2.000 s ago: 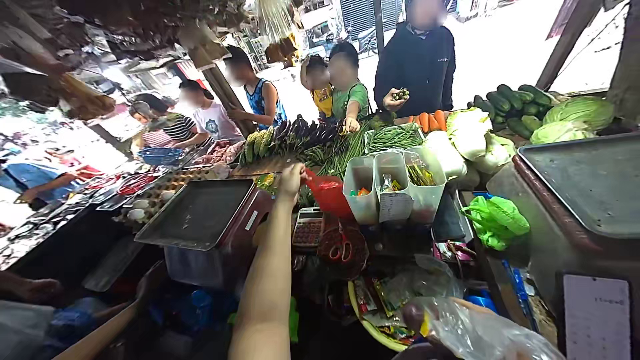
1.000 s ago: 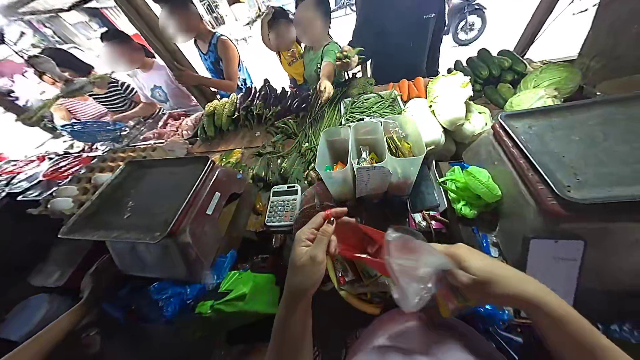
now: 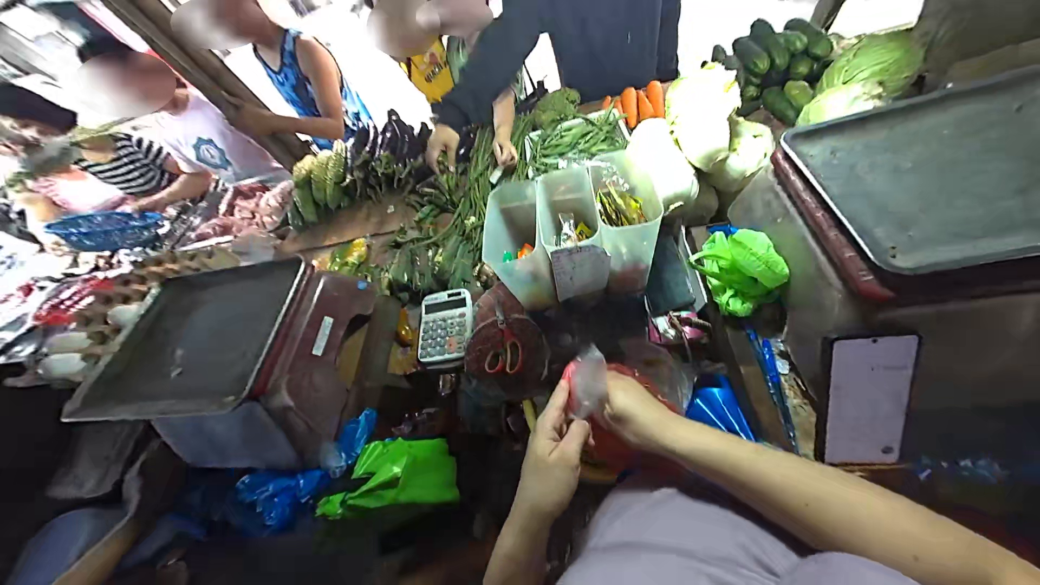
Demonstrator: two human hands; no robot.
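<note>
Low in the middle of the head view, my left hand [image 3: 556, 455] pinches a small clear plastic bag [image 3: 587, 382] between thumb and fingers. My right hand [image 3: 638, 410] is closed on the bag's other side, touching it. Red plastic [image 3: 621, 451] shows under and beside my right hand; whether it is held cannot be told. Beyond my hands lie orange-handled scissors [image 3: 504, 353] on a round dark block [image 3: 485, 329], with a white calculator [image 3: 445, 327] to their left. Three translucent plastic bins [image 3: 524, 280] holding small packets stand farther back.
Weighing scales with metal trays stand at left [image 3: 203, 341] and right [image 3: 934, 171]. Green plastic bags [image 3: 406, 475] lie at lower left, others [image 3: 741, 272] at right. A phone [image 3: 872, 398] leans on the right scale. Eggplants [image 3: 390, 154], string beans and cabbages line the back; several people stand beyond.
My hands have come together on the clear bag, which was nearer my right hand a second ago. Across the stall, a dark-sleeved arm has reached down to the vegetables. The scissors show again.
</note>
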